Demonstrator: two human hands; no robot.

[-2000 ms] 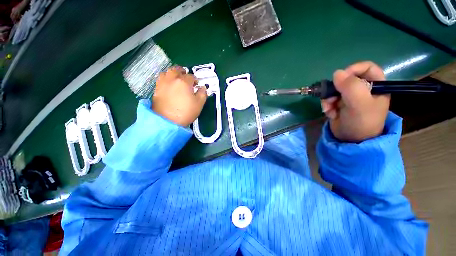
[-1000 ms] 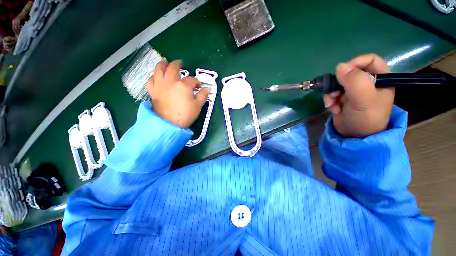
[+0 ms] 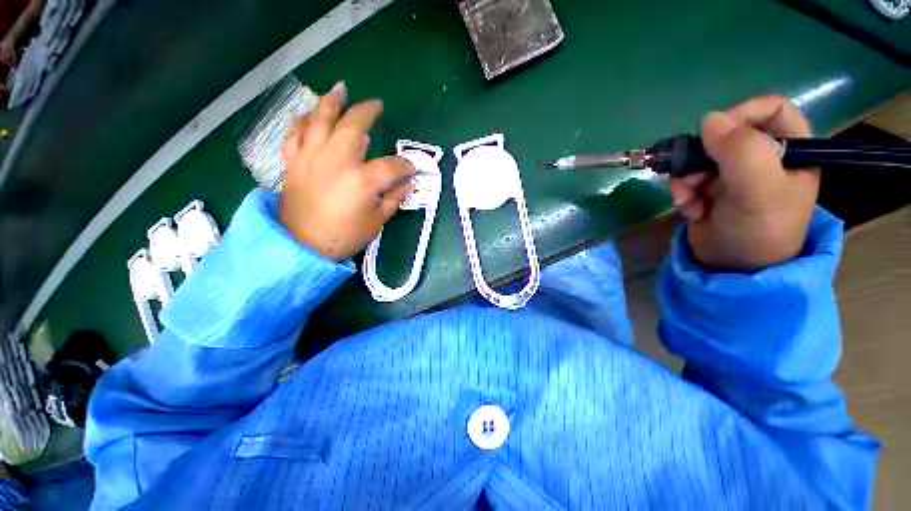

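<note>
Two white plastic loop housings lie on the green bench in front of me. The right one (image 3: 486,178) shows its solid round disc end. My left hand (image 3: 335,190) is bare, fingers spread, with its thumb at the round end of the left housing (image 3: 400,283); whether it holds a small piece there I cannot tell. The wire bundle (image 3: 268,146) lies just beyond my left hand, partly hidden by it. My right hand (image 3: 744,180) holds the soldering iron (image 3: 689,157), its tip pointing left, a little right of the right housing and not touching it.
Overlapping loop housings (image 3: 166,245) lie at the left. A black bundled item (image 3: 75,371) and stacked white parts (image 3: 18,409) are at the far left. The grey square tray (image 3: 511,36) is at the top. A black cable (image 3: 849,32) crosses the upper right. Brown cardboard (image 3: 867,299) is at the lower right.
The left housing has turned, its lower end swinging left, and more of it shows. My left hand has shifted slightly left with fingers spreading. My right hand and the iron have moved a little right.
</note>
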